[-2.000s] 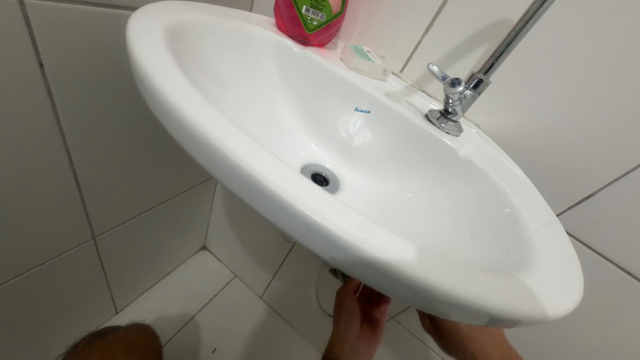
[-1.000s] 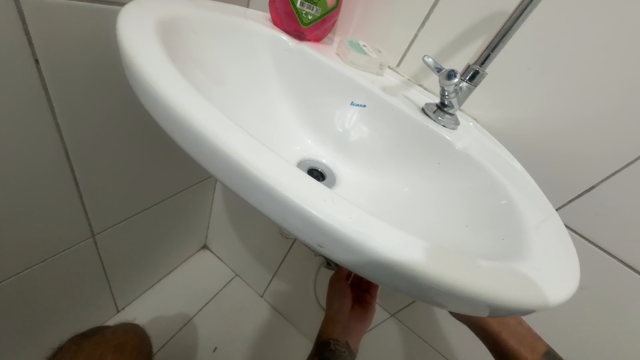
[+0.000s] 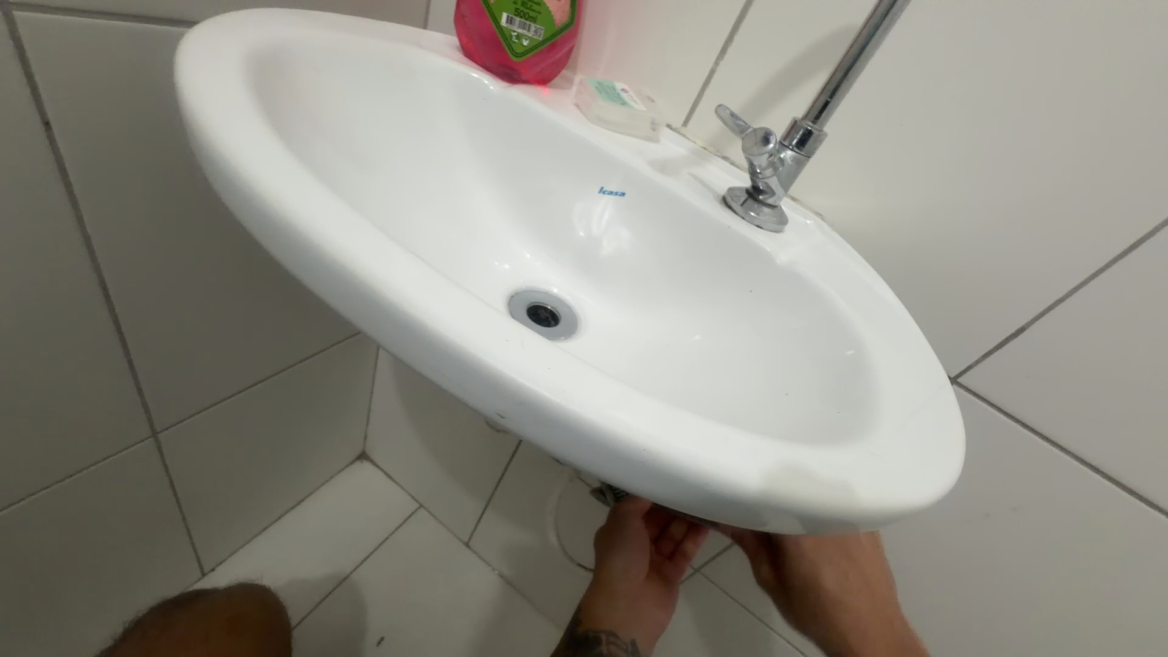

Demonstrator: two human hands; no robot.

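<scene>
A white ceramic washbasin (image 3: 438, 347) fills the middle of the head view, with a round metal drain (image 3: 543, 315) in its bowl. Under the front rim is my left hand (image 3: 643, 547), palm turned up and fingers curled beside a small dark fitting (image 3: 607, 494); whether it grips that fitting is hidden. My right hand (image 3: 808, 566) reaches beneath the basin just to the right, its fingers concealed by the rim. A chrome tap (image 3: 762, 178) stands on the back ledge.
On the back ledge are a bottle of pink liquid (image 3: 520, 41) and a clear soap dish (image 3: 620, 108). A chrome pipe (image 3: 858, 64) rises beside the tap. White tiled walls (image 3: 1049, 182) surround the basin. A knee (image 3: 210, 620) shows at lower left above the floor tiles.
My right hand has moved left under the basin, closer to my left hand, than it was one second ago. My left hand remains under the front rim.
</scene>
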